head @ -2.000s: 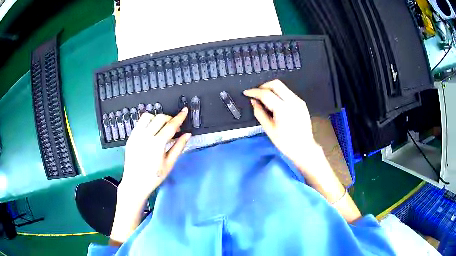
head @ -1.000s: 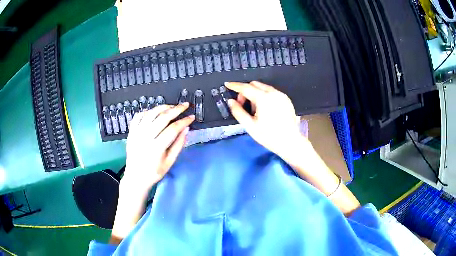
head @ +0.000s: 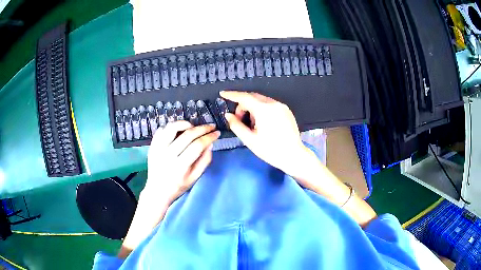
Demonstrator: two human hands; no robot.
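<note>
A long black holding tray (head: 327, 100) lies in front of me. Its back row of small black parts (head: 199, 69) stands side by side, with bare tray at the right end. A shorter front row (head: 143, 121) starts at the left end, and a few parts beside it lean or stand apart. My right hand (head: 263, 124) has its index finger and thumb around the ends of one tilted black part (head: 221, 107). My left hand (head: 182, 155) has its fingertips at the lower ends of the leaning parts; whether it grips one is hidden.
A filled side tray (head: 59, 111) lies at the left on the green bench (head: 100, 68). A white sheet (head: 221, 21) is behind the tray. A stack of black trays (head: 390, 68) is at the right. A black round stool (head: 105, 208), cardboard (head: 343, 153) and blue crates (head: 448, 232) are lower down.
My right hand has moved left along the front row with a part. The loose parts now sit closer together and nearer the row. My left hand has moved slightly right.
</note>
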